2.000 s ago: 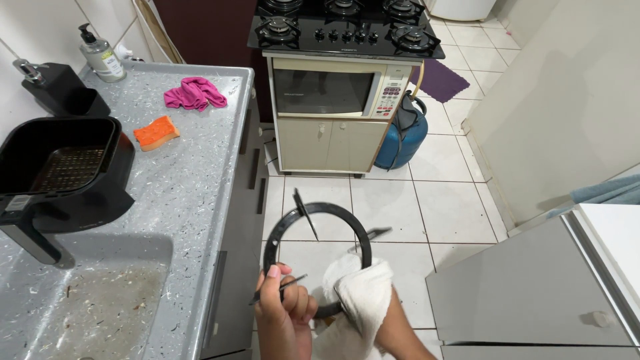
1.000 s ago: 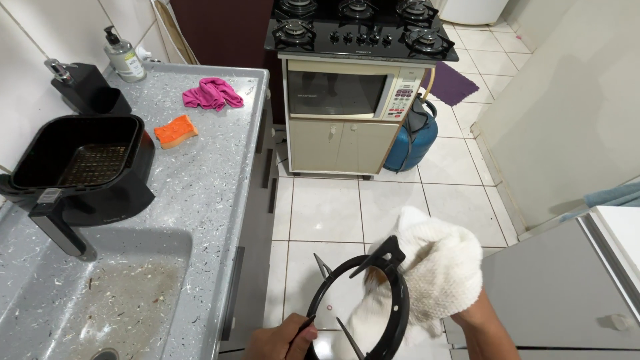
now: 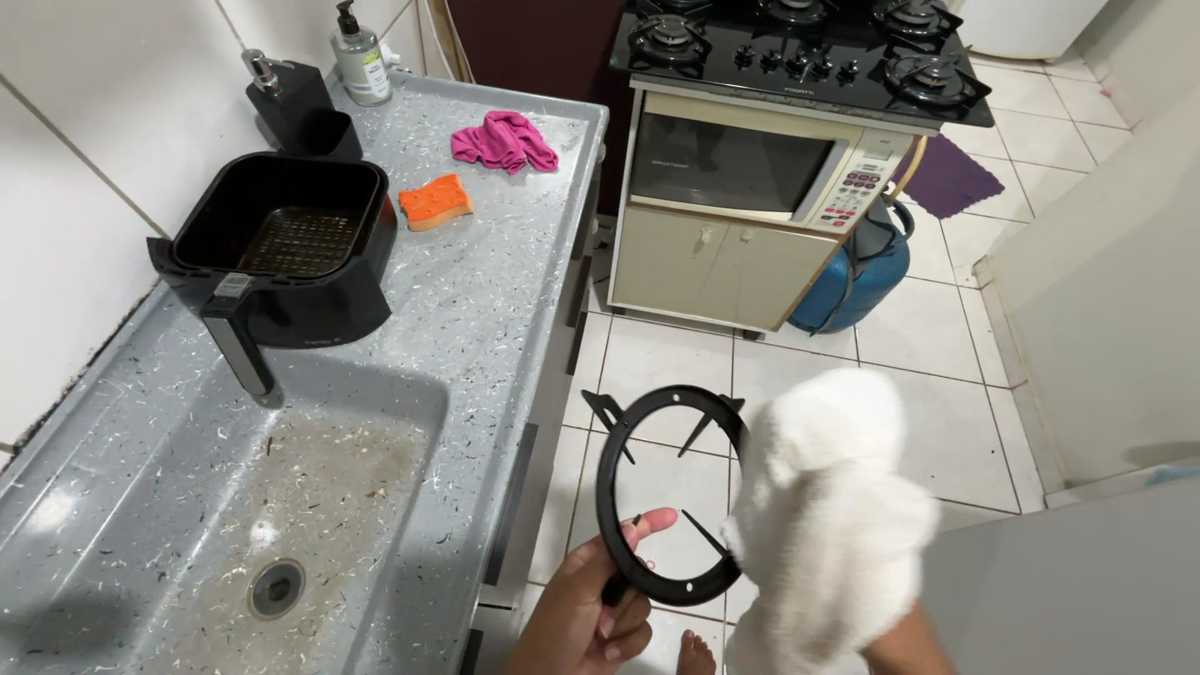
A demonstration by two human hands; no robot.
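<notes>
My left hand (image 3: 600,600) grips the lower left of a round black pan-support grate (image 3: 611,487) from a gas stove, with its prongs pointing in and out of the ring. A white terry cloth (image 3: 834,525) covers my right hand, whose fingers are hidden; only the wrist and forearm show below it. The cloth touches the right side of the ring. Both hands are above the tiled floor, just right of the sink counter.
On the grey speckled counter (image 3: 506,272) are a black air fryer basket (image 3: 328,300), an orange sponge (image 3: 436,202), a pink cloth (image 3: 506,142) and soap dispensers. Beyond stand a gas cooktop (image 3: 797,56), a microwave (image 3: 741,169) and a blue gas cylinder (image 3: 858,281). A grey cabinet is at right.
The grate has turned in my hands, and its ring now faces the view more fully. The cloth has moved from the ring's upper part to its right side.
</notes>
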